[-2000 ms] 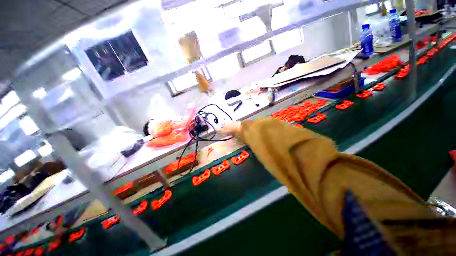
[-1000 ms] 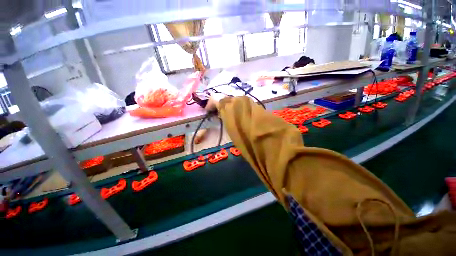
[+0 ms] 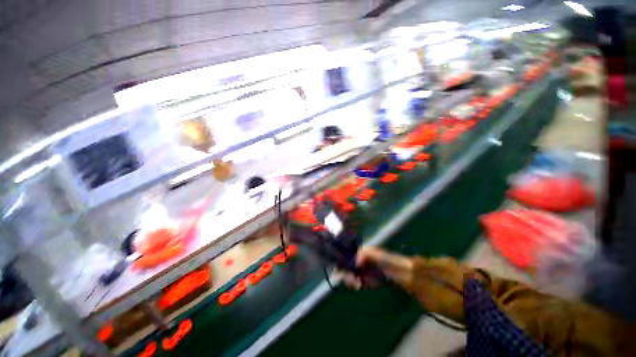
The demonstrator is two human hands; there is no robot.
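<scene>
My right hand is reached out at the lower centre, over the green belt. It is closed around a blurred dark corded object with a white patch. Dark cord hangs below the hand and along the mustard sleeve. The exact shape of the object and most of my fingers are too blurred to tell. My left hand is out of the picture.
Orange moulded parts lie along the green belt. Beyond it is a long bench with a bag of orange parts. Bags with orange contents lie on the near surface at right. A slanted post stands at left.
My right hand has drawn back from the far bench to above the belt, with the dark corded object lifted in it. The view has swung, now showing more ceiling and the near surface at right.
</scene>
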